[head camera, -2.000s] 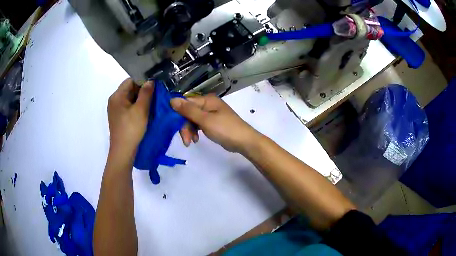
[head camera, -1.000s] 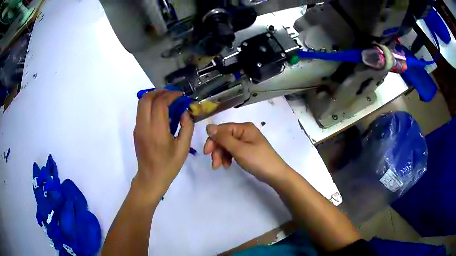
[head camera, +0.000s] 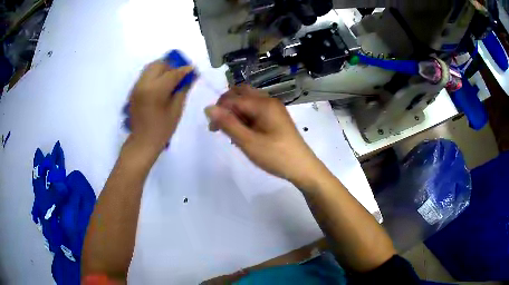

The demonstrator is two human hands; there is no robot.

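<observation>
My left hand (head camera: 155, 106) grips a blue pouch (head camera: 181, 62) over the white table, left of the machine head; the fingers cover much of it and it is blurred. My right hand (head camera: 251, 125) is just below the needle area with fingers curled. A faint thin line, like thread, runs between the pouch and my right hand; whether the fingers hold it is unclear. The off-white sewing machine (head camera: 329, 83) has its dark tape folder (head camera: 323, 50) with blue tape (head camera: 388, 64) running into it. The needle area is blurred.
A pile of blue pouches (head camera: 70, 206) with white lettering lies at the left on the white table (head camera: 223, 222). The tape passes a pink-white wrapped roll (head camera: 438, 72) on the machine. A clear plastic bag (head camera: 441, 183) with blue contents stands on the floor at the right.
My left hand has carried the pouch from the needle area out to the left. My right hand has moved up closer to the machine. The camera view has shifted, so the machine sits further right.
</observation>
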